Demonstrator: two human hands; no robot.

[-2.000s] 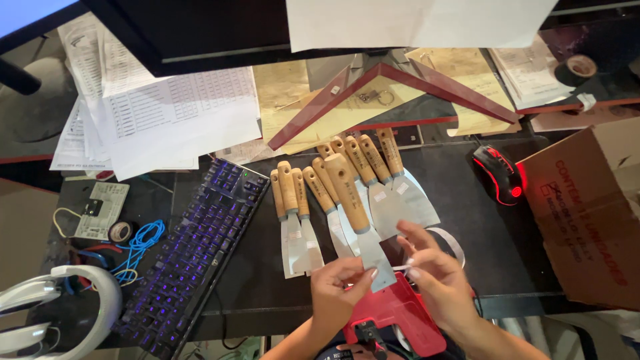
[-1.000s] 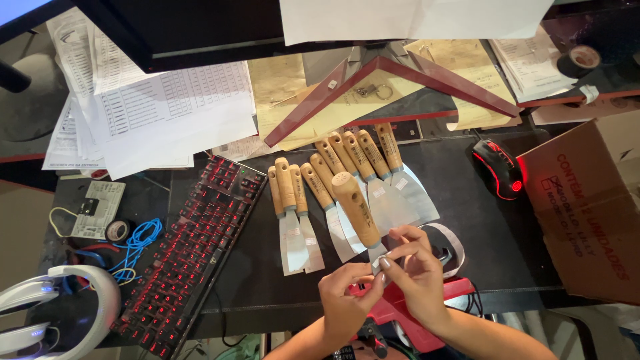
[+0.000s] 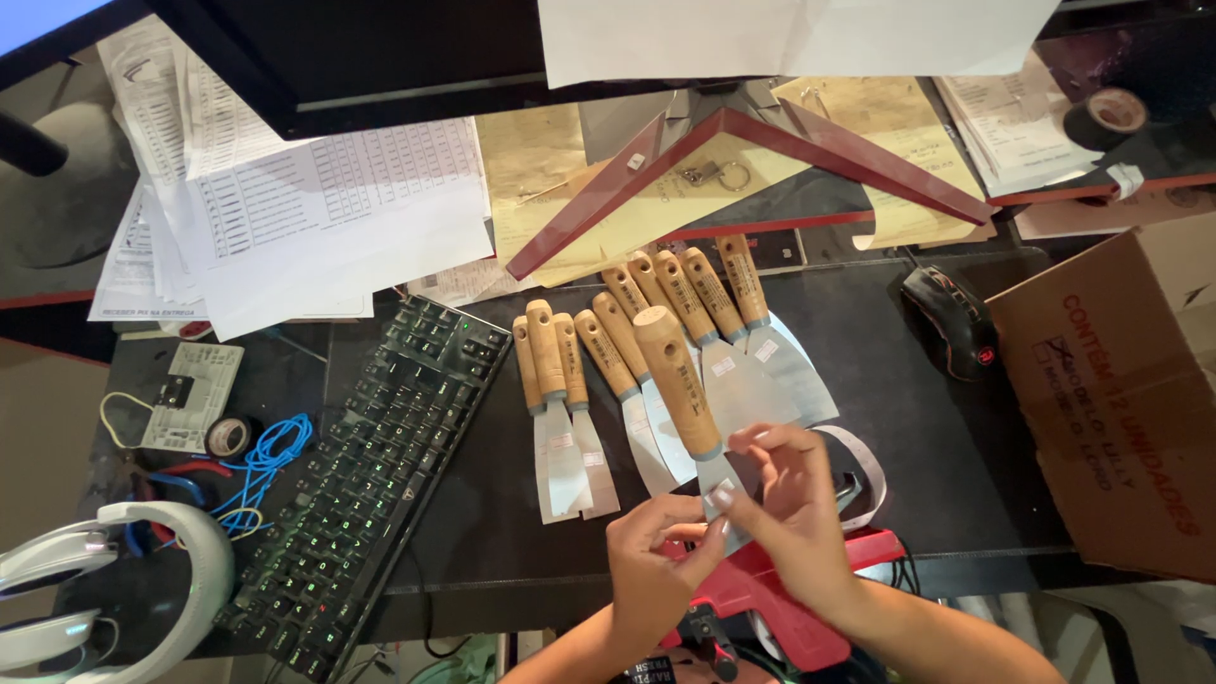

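A putty knife with a wooden handle [image 3: 682,385] is held upright, its handle away from me, with both hands at its metal blade. My left hand [image 3: 660,556] pinches the blade's lower left edge. The fingers of my right hand [image 3: 793,513] grip the blade from the right, thumb on a small white label [image 3: 724,491]. Behind it more wooden-handled putty knives lie fanned on the black desk: a narrow-bladed group [image 3: 562,456] at left, others [image 3: 638,437] in the middle, and wide-bladed ones [image 3: 760,370] at right. A red plastic tool [image 3: 774,608], partly hidden, is below my hands.
A lit keyboard [image 3: 380,475] and white headphones [image 3: 180,560] are at left, beside blue cable [image 3: 271,461]. A black mouse [image 3: 948,323] and an open cardboard box [image 3: 1111,408] stand at right. Beyond are papers [image 3: 332,209] and a monitor's dark red stand [image 3: 627,190].
Two seconds ago my right hand's fingertips were near the blade's lower end, more apart; now they close on the blade. The keyboard's lights went from purple to red to green.
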